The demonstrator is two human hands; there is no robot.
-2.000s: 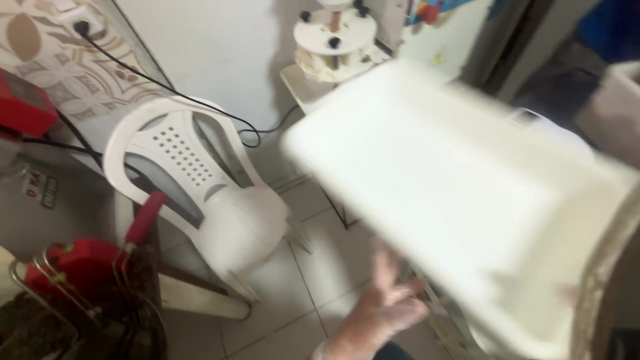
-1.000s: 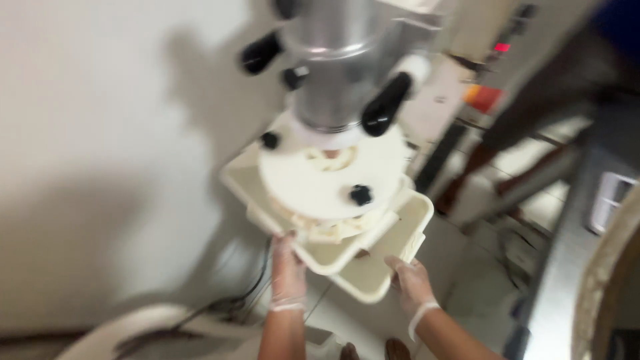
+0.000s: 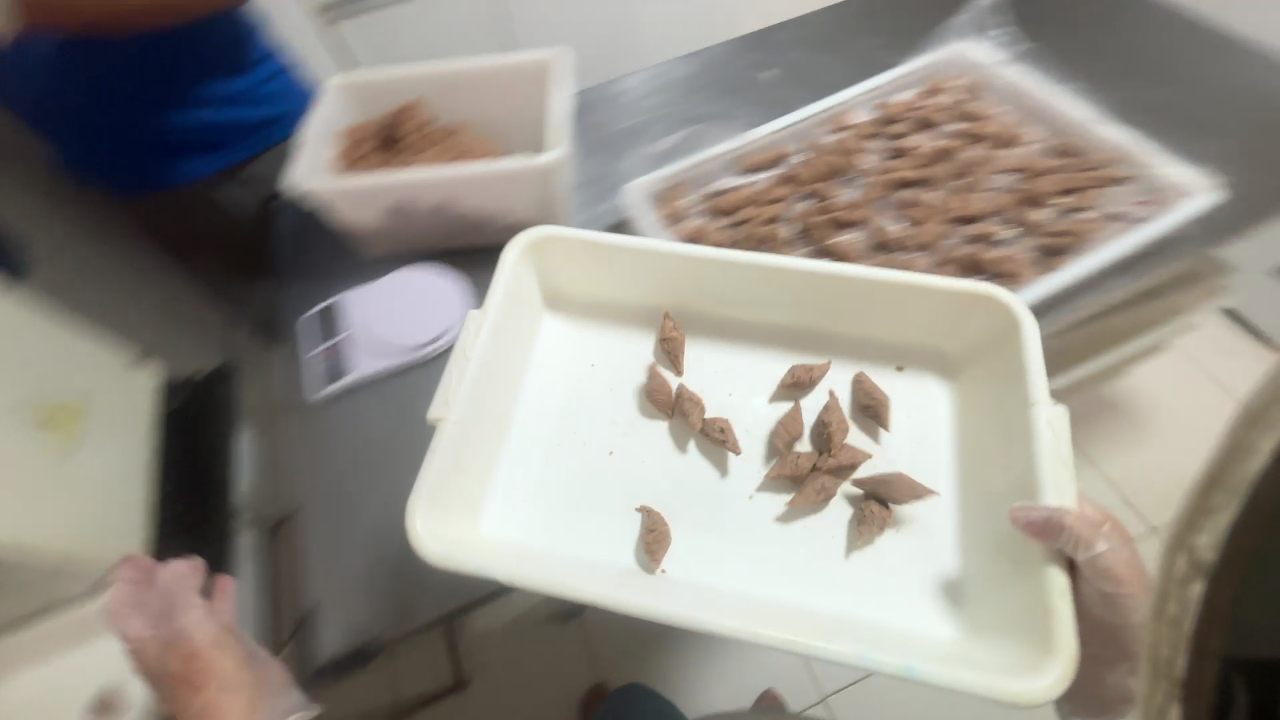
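Note:
My right hand [image 3: 1100,580], in a clear glove, grips the right short side of a cream plastic tray [image 3: 760,640], its thumb over the rim. Several brown, spindle-shaped dough pieces [image 3: 655,538] lie scattered in the tray, most of them in its right half. The tray is held up in front of a metal table. My left hand [image 3: 195,630], also gloved and blurred, is off the tray at the lower left, holding nothing, with its fingers apart.
On the metal table [image 3: 390,510] are a white kitchen scale [image 3: 405,315], a deep white bin [image 3: 470,205] of brown pieces and a wide white tray [image 3: 1110,250] full of similar pieces. A person in blue clothing [image 3: 160,100] stands at upper left. A blurred round rim [image 3: 1200,530] edges the right.
The view has swung from the machine to the metal table. Both hands were at the stacked trays under the machine; now my right hand holds a tray with brown pieces and my left is off it.

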